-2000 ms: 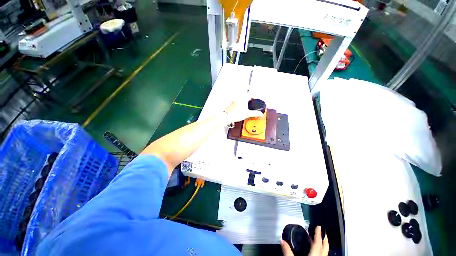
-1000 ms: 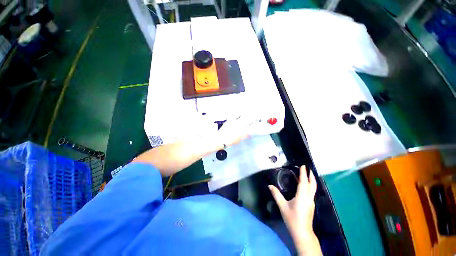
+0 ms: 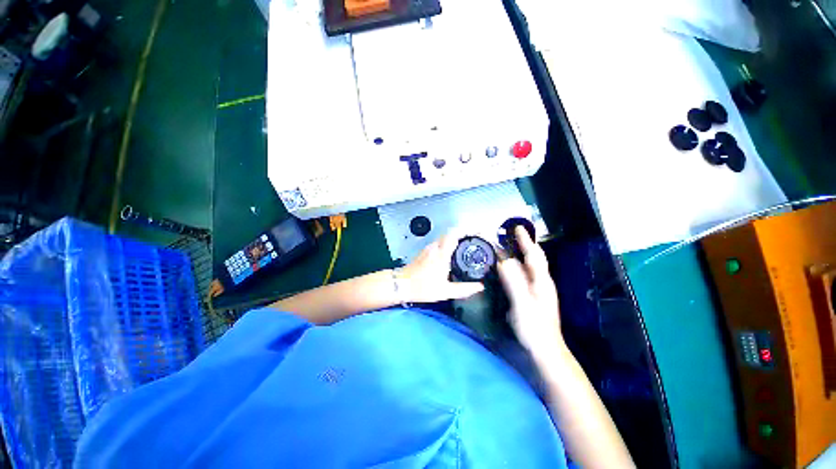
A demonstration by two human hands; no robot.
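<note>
My left hand [image 3: 434,278] is shut on a round black housing [image 3: 474,259], with its ringed face up, in front of the white bench machine [image 3: 449,101]. My right hand [image 3: 533,291] is just right of it, its fingers on a black disc cover [image 3: 516,233] over the right end of the grey-white plate [image 3: 396,240]. Whether the disc is lifted off the plate cannot be told.
A blue plastic crate [image 3: 147,302] with a clear liner stands at the left. A black keypad unit [image 3: 266,255] lies beside it. Loose black discs [image 3: 714,151] lie on a white sheet [image 3: 632,174] at the right. An orange press fixture [image 3: 779,311] is at the far right. The orange holding jig [image 3: 367,7] is cut off at the top.
My left hand has come back from over the machine's front edge and now holds a housing. My right hand has moved up to the disc at the plate. The view has tilted down.
</note>
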